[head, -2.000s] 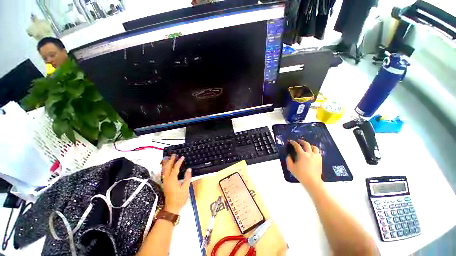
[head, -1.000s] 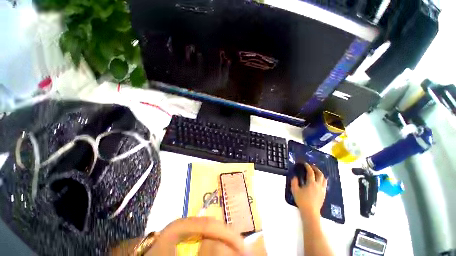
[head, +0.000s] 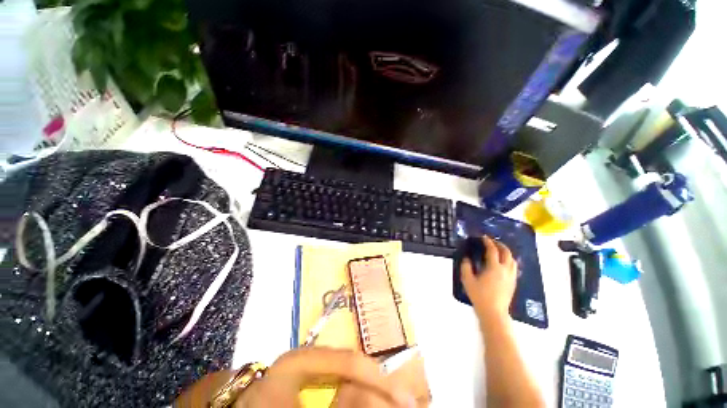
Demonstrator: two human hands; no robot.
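Observation:
My right hand (head: 493,275) rests on the black mouse (head: 476,253) on the dark mouse pad (head: 528,279). My left hand (head: 327,378), blurred and cut off by the bottom edge, is over the lower part of the tan notebook (head: 319,275). Its grip cannot be made out. The phone (head: 378,307), with a pale pink lit screen, lies on the notebook. A silvery blade (head: 398,358) shows between phone and hand; red handles are not visible. Small silvery snips (head: 328,315) lie left of the phone. The monitor (head: 319,88) shows thin pattern outlines on black.
The black keyboard (head: 343,209) lies below the monitor. A speckled dark garment (head: 183,295) with a whitish tape (head: 211,291) fills the left. On the right are a blue tin (head: 510,182), yellow tape roll (head: 547,213), blue bottle (head: 634,211), black stapler (head: 584,283) and calculator (head: 590,374).
My left hand has moved from the keyboard's left end down over the notebook's lower part, hiding the red shears handles. My right hand stays on the mouse. The view has tilted down and turned.

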